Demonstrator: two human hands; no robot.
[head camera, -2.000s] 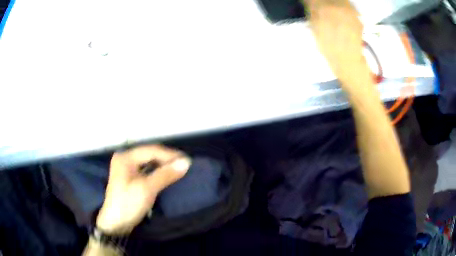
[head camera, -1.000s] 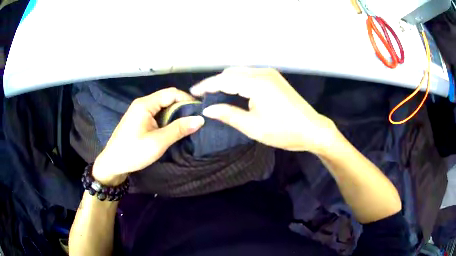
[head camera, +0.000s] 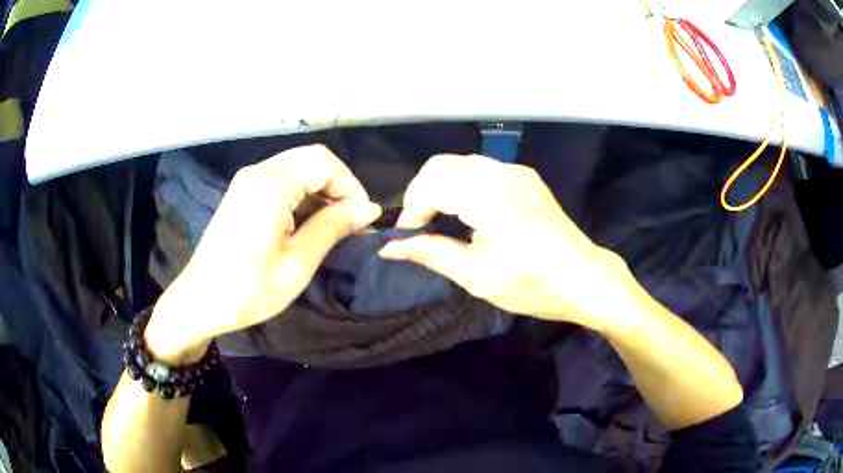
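A dark blue garment (head camera: 397, 279) with a brown-black striped lining (head camera: 370, 337) lies bunched on my lap below the table edge. My left hand (head camera: 277, 231) pinches a narrow dark edge of it between thumb and fingers. My right hand (head camera: 499, 236) is just to the right, its thumb and fingers at the same edge, with a small gap showing between the fingertips. The edge between the hands is small and partly hidden by the fingers.
The white table (head camera: 370, 55) curves across the top. Red- and orange-handled scissors (head camera: 700, 63) lie at its right. An orange cord loop (head camera: 756, 175) hangs over the right edge. Dark garments (head camera: 684, 277) are piled on the right and left.
My right hand has come back from the table's right side to the garment. Since one second ago, the yellowish strip by my left fingers has gone from view and both hands have shifted slightly.
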